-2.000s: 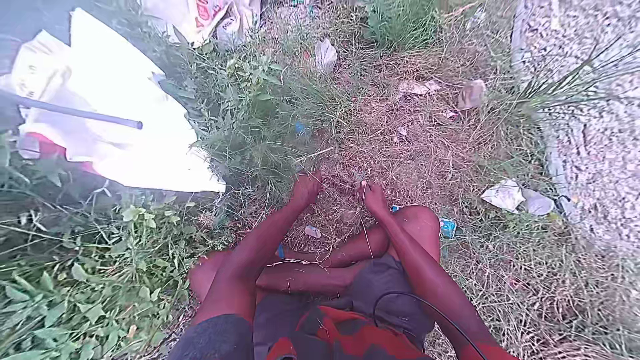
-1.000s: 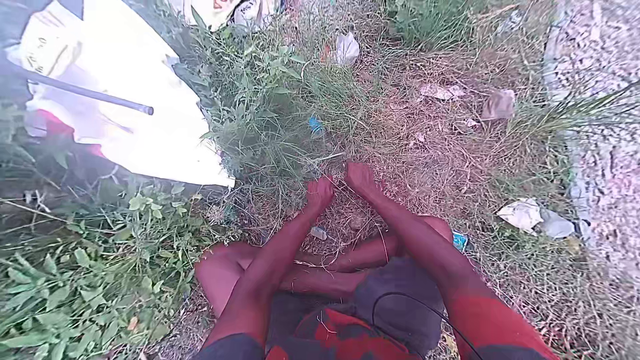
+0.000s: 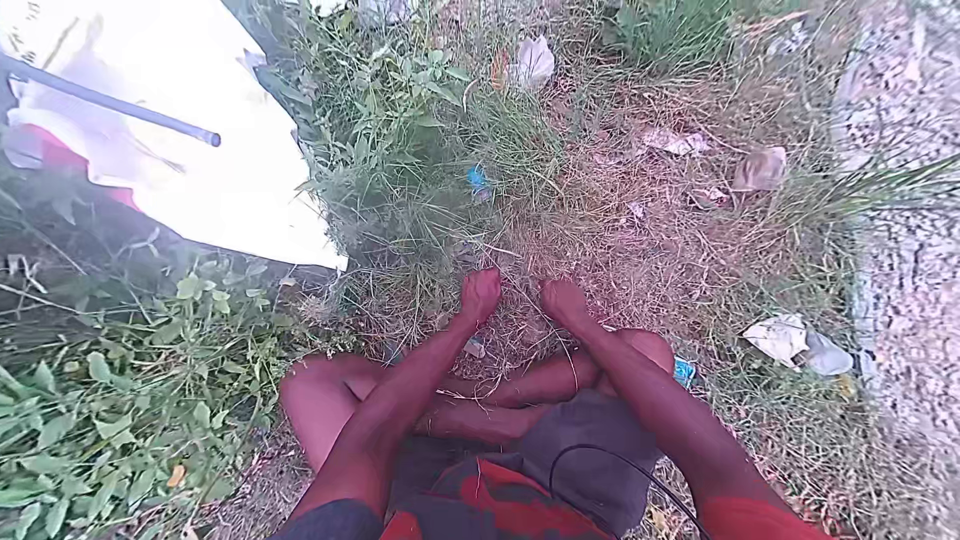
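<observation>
My left hand point(image 3: 481, 294) is curled low over the dry grass in front of my crossed legs. A short gap to its right, my right hand point(image 3: 562, 301) is curled too, with thin dry stalks point(image 3: 529, 298) near its fingers. Whether either hand grips a stalk is too blurred to tell. Loose dry grass point(image 3: 517, 337) lies between the hands and my shins, beside a small pale scrap point(image 3: 474, 347). A few thin stalks rest across my legs.
A white sheet point(image 3: 202, 180) with a grey pipe point(image 3: 120, 103) over it lies at the upper left. Leafy weeds point(image 3: 172, 367) grow below it. Crumpled plastic litter point(image 3: 780, 339) lies to the right, before a gravelly strip point(image 3: 915, 300). A blue scrap point(image 3: 478, 182) sits ahead among grass.
My hands were close together a second ago and are now apart, with a gap between them. The view has shifted slightly.
</observation>
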